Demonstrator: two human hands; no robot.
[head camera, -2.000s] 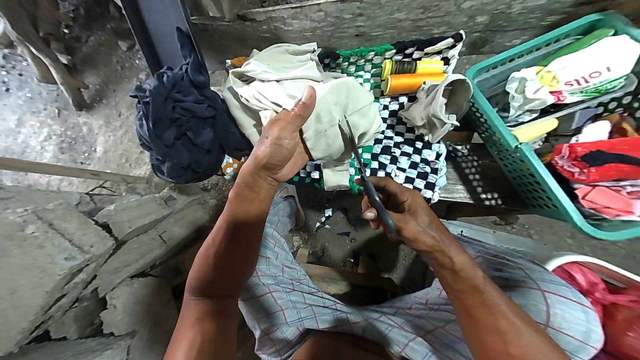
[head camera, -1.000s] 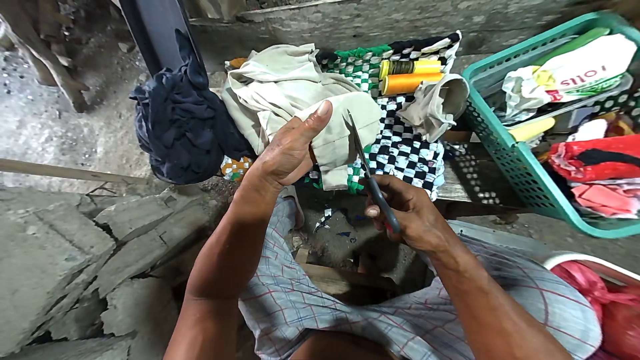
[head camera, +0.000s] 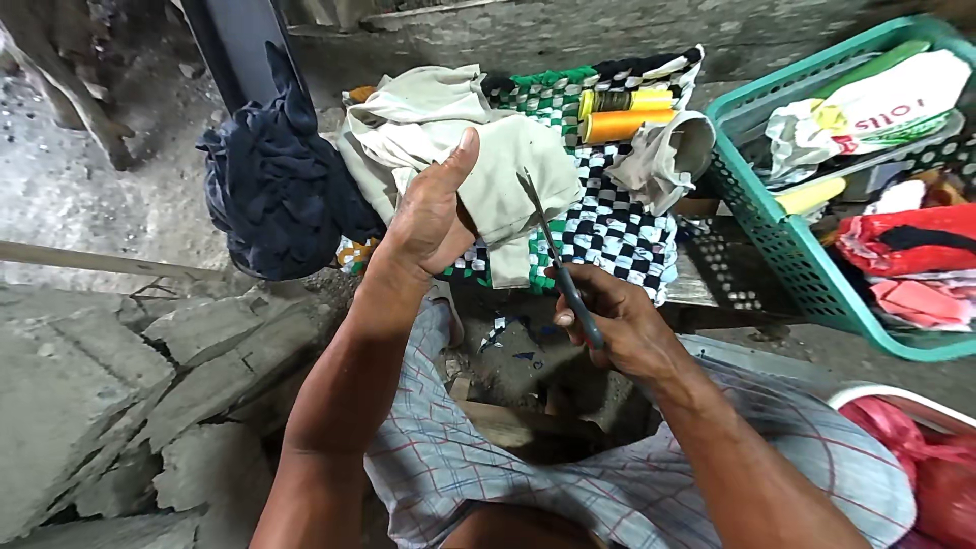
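My right hand (head camera: 610, 320) grips a pair of scissors (head camera: 560, 267) by the dark handle, with the blades pointing up and away over the edge of a cream cloth (head camera: 526, 160). My left hand (head camera: 438, 206) is at the near left edge of this cloth, thumb raised; its fingers are mostly hidden, so whether it pinches the fabric is unclear. The cloth lies loosely folded on a woven checkered mat (head camera: 610, 229) of black, white and green strips. Yellow-ended and orange thread spools (head camera: 625, 126) and a rolled greyish cloth (head camera: 659, 164) lie on the mat's right part.
Dark blue cloth (head camera: 274, 183) is heaped at the left. A green plastic basket (head camera: 793, 259) with packets and cloth stands at the right, above a tub (head camera: 869, 393) with a red plastic bag. Broken concrete slabs (head camera: 76, 381) lie at lower left. Small scraps (head camera: 496, 334) are on the ground.
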